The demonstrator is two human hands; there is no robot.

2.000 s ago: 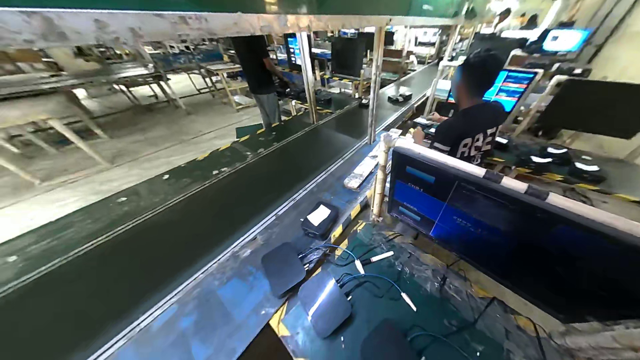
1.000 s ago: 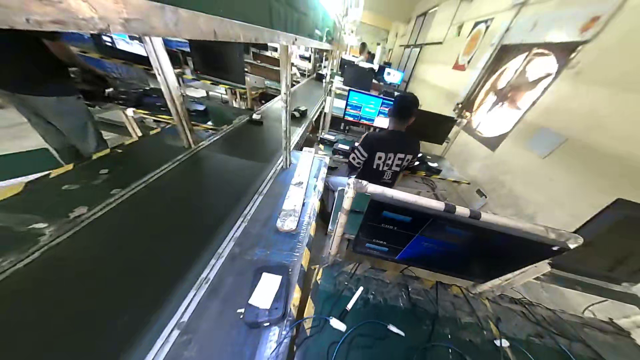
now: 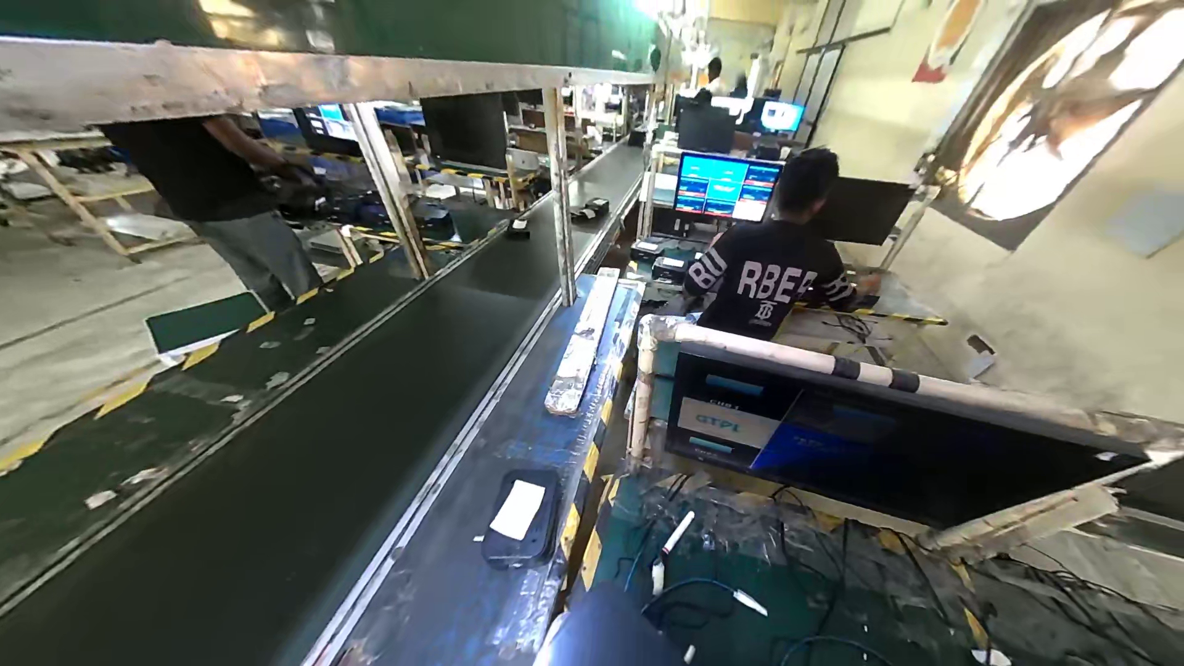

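Neither of my hands shows. A black box-shaped device (image 3: 523,518) with a white paper on top lies on the blue ledge beside the conveyor belt. At the bottom edge, a dark smooth rounded device (image 3: 610,634) is partly in view, cut off by the frame. Right of it, cables with white connector ends (image 3: 750,603) and a white pen-like stick (image 3: 679,533) lie on the green bench. A long flat bar wrapped in silvery film (image 3: 583,351) rests farther up the ledge.
The dark conveyor belt (image 3: 370,444) runs away from me on the left, with small black devices (image 3: 518,228) far along it. A large monitor (image 3: 888,444) in a taped pipe frame stands right. A co-worker (image 3: 772,250) sits beyond it; another person (image 3: 217,194) stands across the belt.
The view has swung to the right, then partly back. The seated co-worker's arm now reaches out to the right. A white panel with writing now shows on the near monitor.
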